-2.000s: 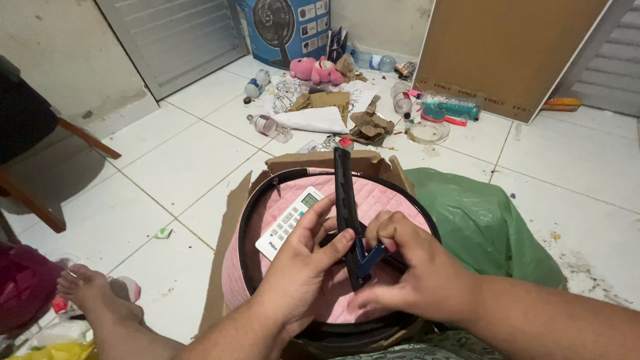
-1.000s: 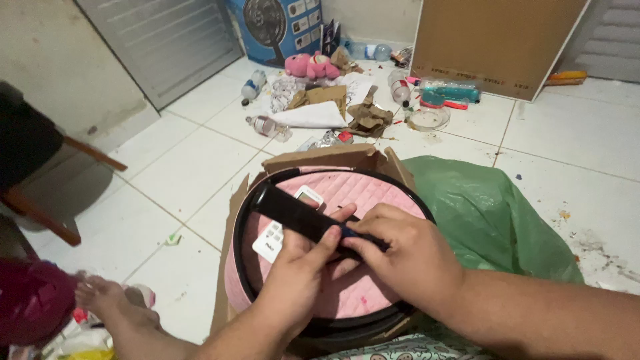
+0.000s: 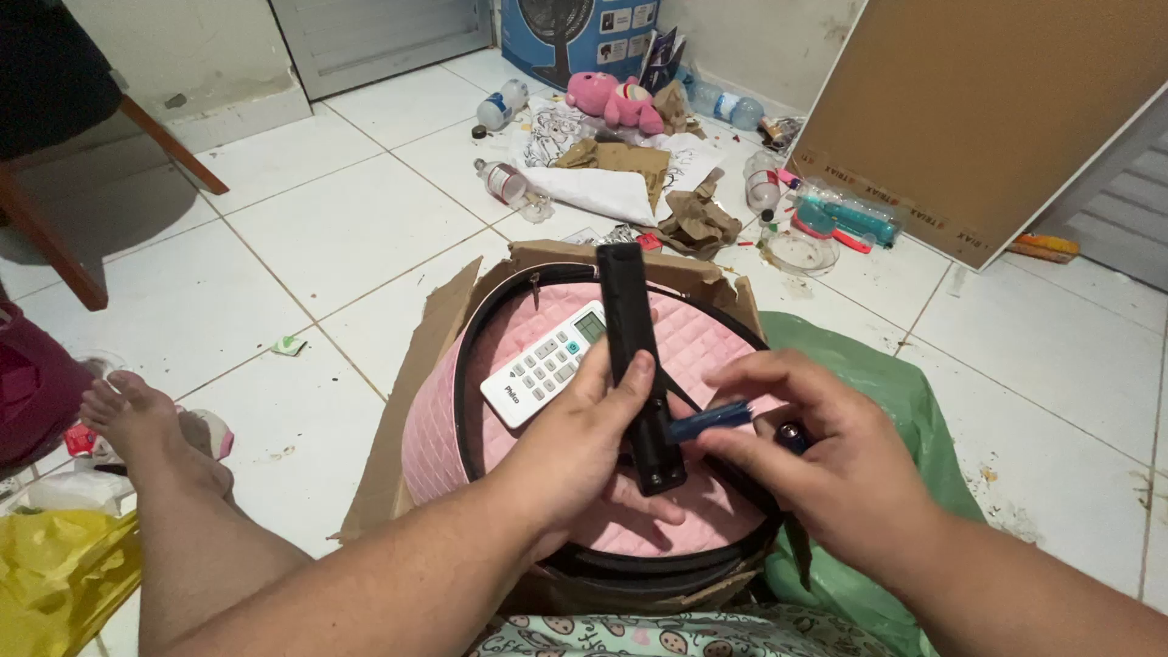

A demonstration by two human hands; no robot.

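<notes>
My left hand (image 3: 584, 438) holds a black remote control (image 3: 634, 365) upright, its back turned toward me. In my right hand (image 3: 821, 429), thumb and fingers grip a dark blue cylindrical battery (image 3: 712, 422), whose near end meets the remote's side. A second dark battery (image 3: 791, 436) shows its end within the curled fingers of that hand. Beneath both hands is a round pink quilted case (image 3: 511, 351) with a black zipper edge, set in a torn cardboard box (image 3: 401, 411). A white Philco remote control (image 3: 546, 365) lies on the case, left of the black one.
A green plastic bag (image 3: 830, 356) lies right of the box. Plastic bottles (image 3: 502, 105), crumpled paper (image 3: 698, 219) and a pink plush toy (image 3: 616, 100) litter the tiled floor ahead. A brown panel (image 3: 967, 109) leans at the right. A bare foot (image 3: 137, 415) and yellow bag (image 3: 68, 566) are at left.
The black remote has swung from slanting left to nearly upright. My right hand has drawn back to the right from it, and a blue battery now shows between the fingers.
</notes>
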